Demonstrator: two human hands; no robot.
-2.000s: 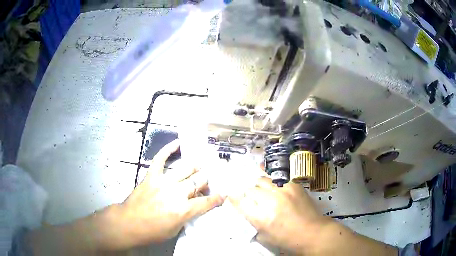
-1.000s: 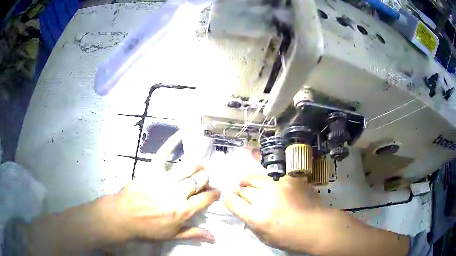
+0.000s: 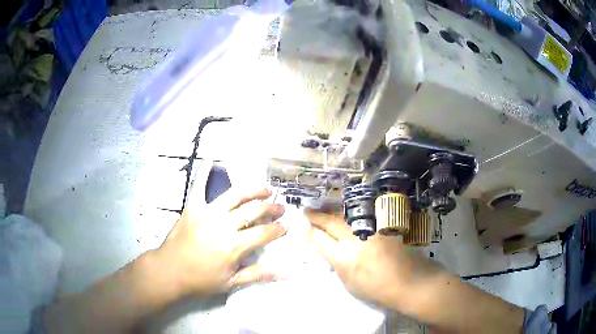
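Observation:
A bright, overexposed white fabric piece (image 3: 307,287) lies in front of the presser foot (image 3: 295,196) of the cream sewing machine (image 3: 483,98). My left hand (image 3: 219,241) lies flat on the fabric's left side, fingers spread and pointing at the foot. My right hand (image 3: 366,258) rests on the fabric's right side, its fingertips near the foot, below the tension knobs (image 3: 392,214). Neither hand shows a clear grip; both press on the cloth. Glare hides the fabric's edges and the needles' tips.
A white heap (image 3: 29,274) lies at the left edge. The translucent lamp bar (image 3: 183,72) slants above the white table (image 3: 85,169). A dark oval patch (image 3: 217,182) shows beside my left hand. Blue and olive-brown cloth is at the upper left.
My left hand's fingers have spread and moved up towards the foot. More white fabric shows at the bottom centre. My right hand stays near the foot, shifted slightly.

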